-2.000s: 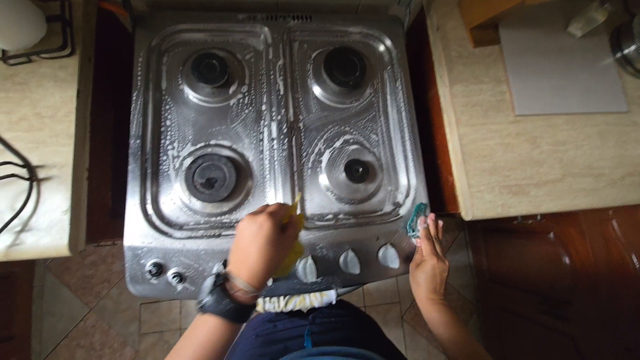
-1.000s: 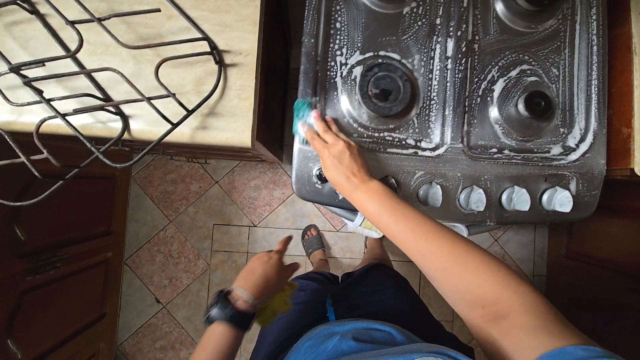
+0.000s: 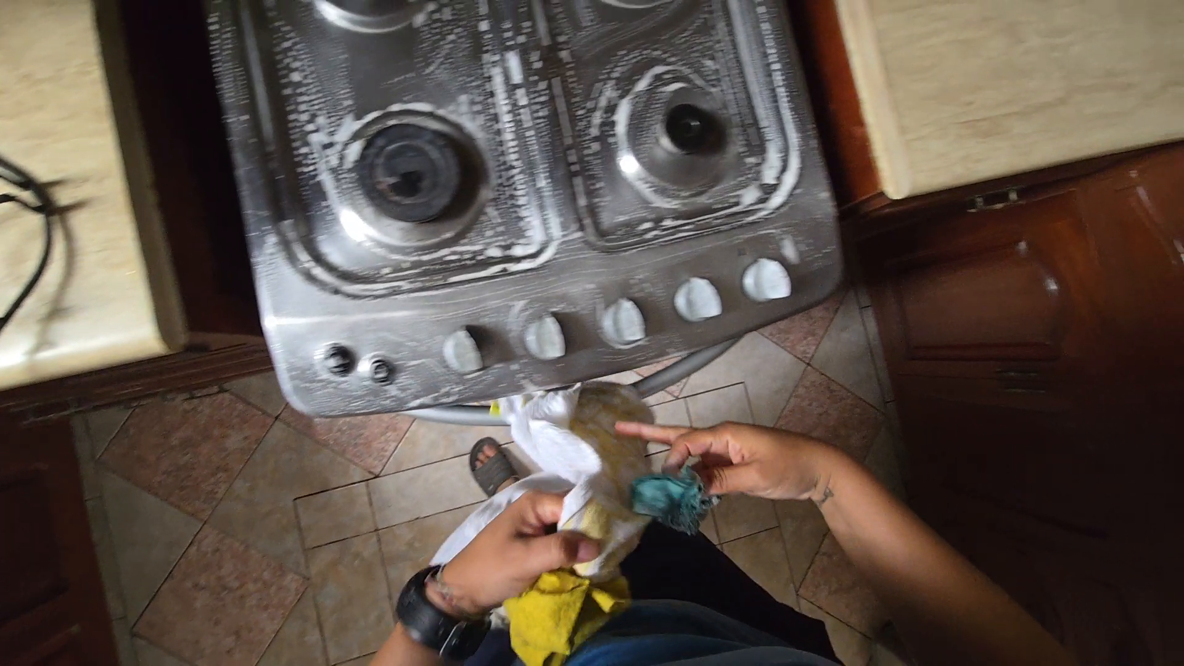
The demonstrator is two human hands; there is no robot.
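Observation:
My left hand (image 3: 523, 555), with a black watch at the wrist, grips a white and yellowish towel (image 3: 592, 453) that hangs at the stove's front rail; a yellow cloth (image 3: 560, 615) hangs below the same hand. Between thumb and fingers my right hand (image 3: 749, 460) holds a green scouring pad (image 3: 671, 499), its index finger pointing at the towel. Above both hands lies the steel stove top (image 3: 546, 305), streaked with white suds around the burners (image 3: 410, 173). A row of light knobs (image 3: 622, 322) runs along its front.
Light countertops flank the stove, at left (image 3: 74, 231) and right (image 3: 1027, 83). Part of a black wire rack (image 3: 42, 222) rests on the left one. Brown wooden cabinets (image 3: 980, 296) stand below. A sandalled foot (image 3: 492, 465) is on the tiled floor.
My right hand has left the stove's front left corner with the scouring pad and is now beside the towel. My left hand has come to the towel and gripped it. The view has shifted.

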